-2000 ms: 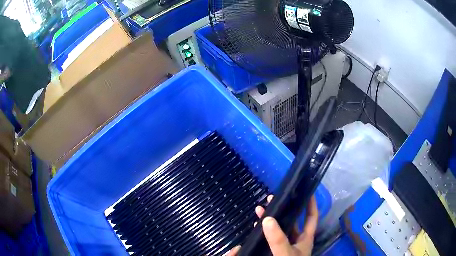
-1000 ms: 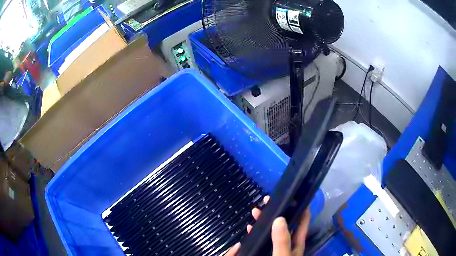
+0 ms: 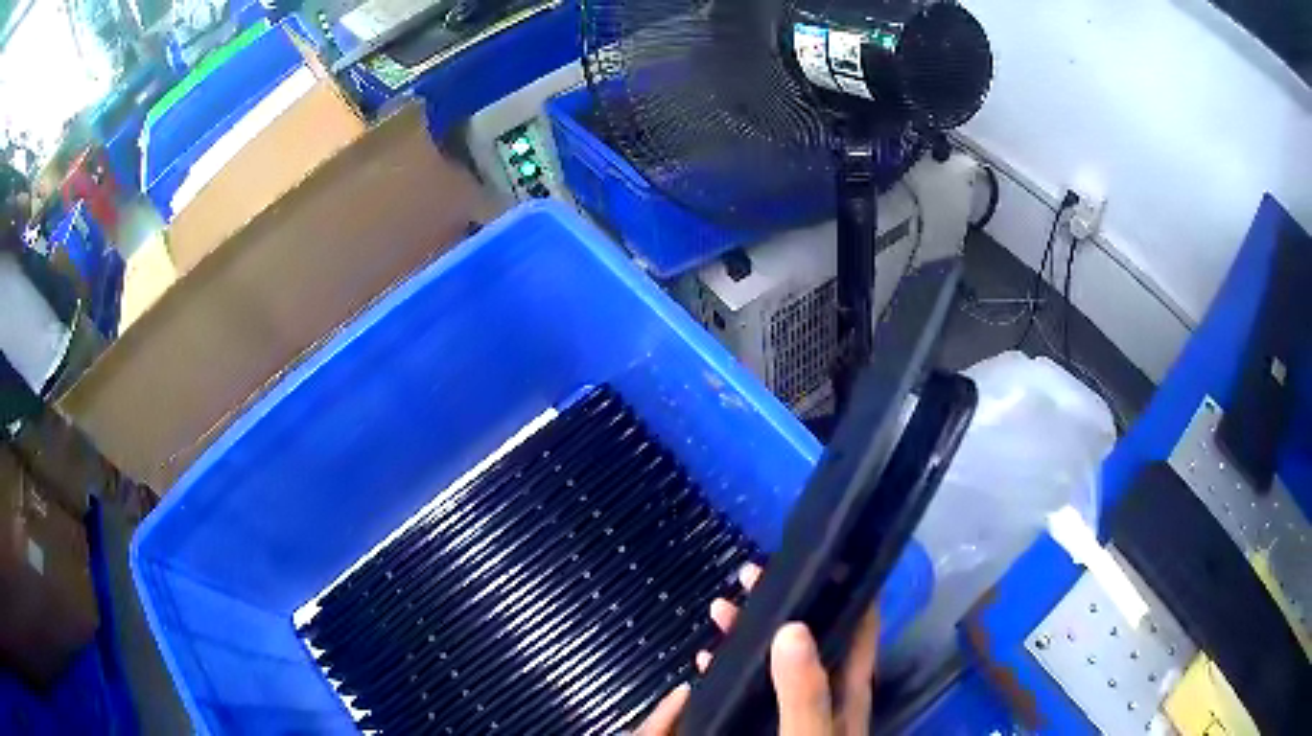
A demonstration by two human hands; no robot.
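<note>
My right hand (image 3: 827,683) is shut on black plastic covers (image 3: 842,503), at least two together, held upright and tilted over the tote's near right side. Fingertips show along their left edge. A bit of skin at the bottom edge, beside the covers, may be my left hand (image 3: 665,713); its grip is cut off. The blue tote (image 3: 432,295) holds a dense row of stacked covers (image 3: 533,575) with a pale liner strip (image 3: 446,496) along their far side. The held covers' lower end is out of the picture.
A brown carton (image 3: 288,288) stands beyond the tote. A black pedestal fan (image 3: 856,245) and pale vented machine (image 3: 806,324) stand behind. A clear bag (image 3: 1014,446) lies right of the tote. On the right bench, a cover (image 3: 1209,590) lies over a perforated plate (image 3: 1094,647) with yellow label (image 3: 1206,705).
The held covers have shifted slightly left and down, with my right hand on them throughout. The view has turned slightly. The stack in the tote looks unchanged.
</note>
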